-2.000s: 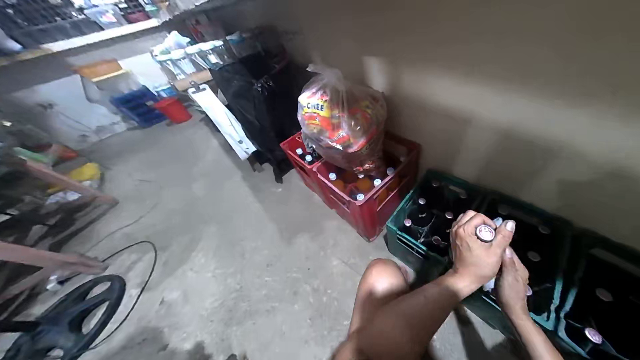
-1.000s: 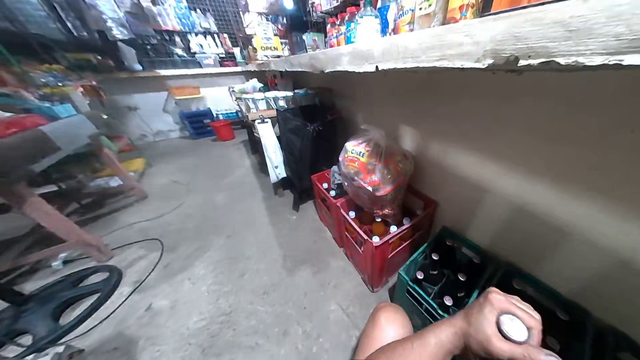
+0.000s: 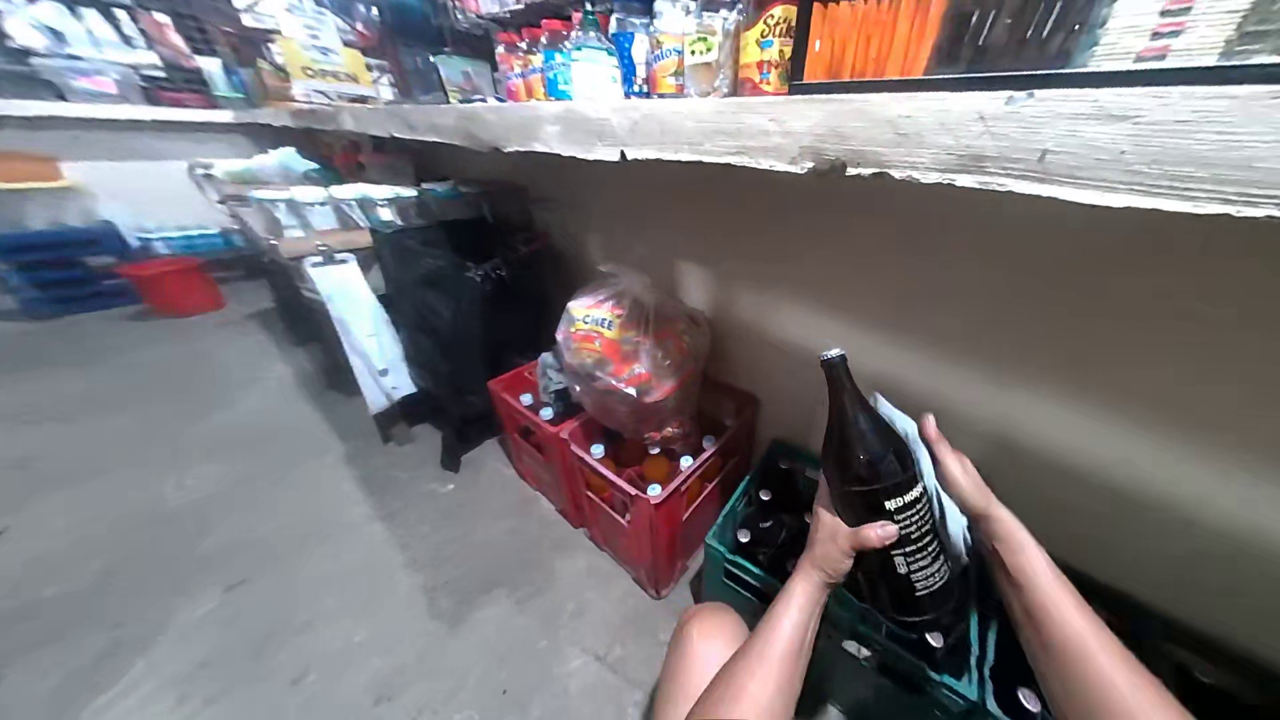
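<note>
My left hand (image 3: 845, 535) is wrapped around the lower part of a dark glass beer bottle (image 3: 875, 470), capped and tilted slightly, with printing on its side. A pale cloth (image 3: 930, 475) lies along the bottle's right side, with my right hand (image 3: 965, 480) pressed against it from behind. Under the bottle stands a green plastic crate (image 3: 735, 575) of capped dark bottles; part of it is hidden by my arms and the bottle.
Left of the green crate stand red plastic crates (image 3: 655, 540) of capped bottles, a clear bag of snack packs (image 3: 635, 355) on top. A rough-edged shelf (image 3: 700, 135) runs overhead along the wall. Farther back are a black-draped stand (image 3: 450, 300) and a red bucket (image 3: 175, 286).
The bottle now stands more upright in view, its side showing; earlier mostly its end showed in my hands. The cloth is now plainly visible against it. The view has tilted up.
</note>
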